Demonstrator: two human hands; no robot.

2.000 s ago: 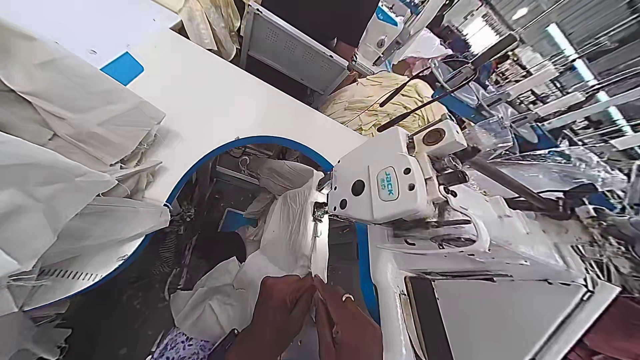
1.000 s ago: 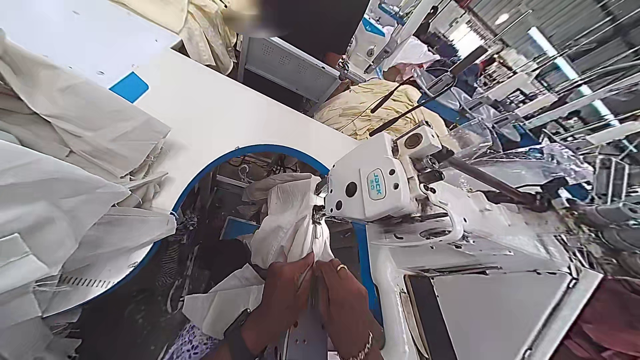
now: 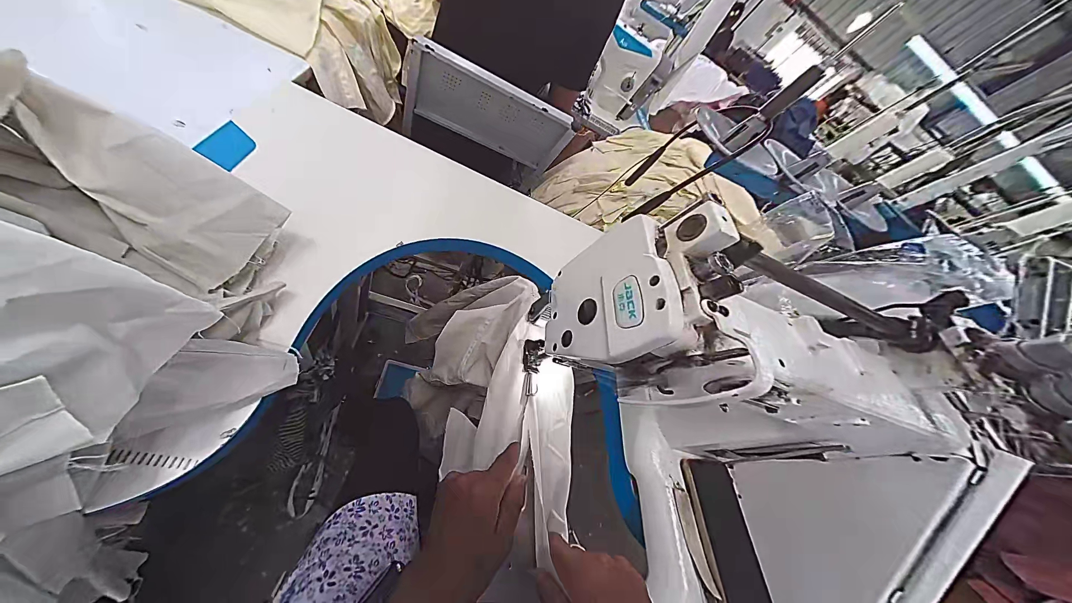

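Observation:
A white Jack sewing machine [image 3: 620, 293] stands right of centre, its lit needle and presser foot area [image 3: 536, 356] over white fabric [image 3: 502, 402]. The fabric hangs through the round table cut-out and runs toward me in long folds. My left hand [image 3: 477, 511] pinches the left fold below the needle, fingertips pointing up along the cloth. Lower and to the right, my right hand [image 3: 595, 574] grips the other edge of the same fabric, partly cut off by the bottom of the view.
White cloth pieces [image 3: 109, 293] lie heaped on the left of the white table [image 3: 377, 184]. A blue rim [image 3: 615, 452] borders the cut-out. Yellow cloth [image 3: 620, 167] and another sewing machine [image 3: 624, 71] stand beyond, near a partly seen person. Clear plastic [image 3: 913, 260] lies at the right.
My right hand has moved down, toward me, and away from my left hand; the two were close together before. More of the fabric shows between the hands and the needle.

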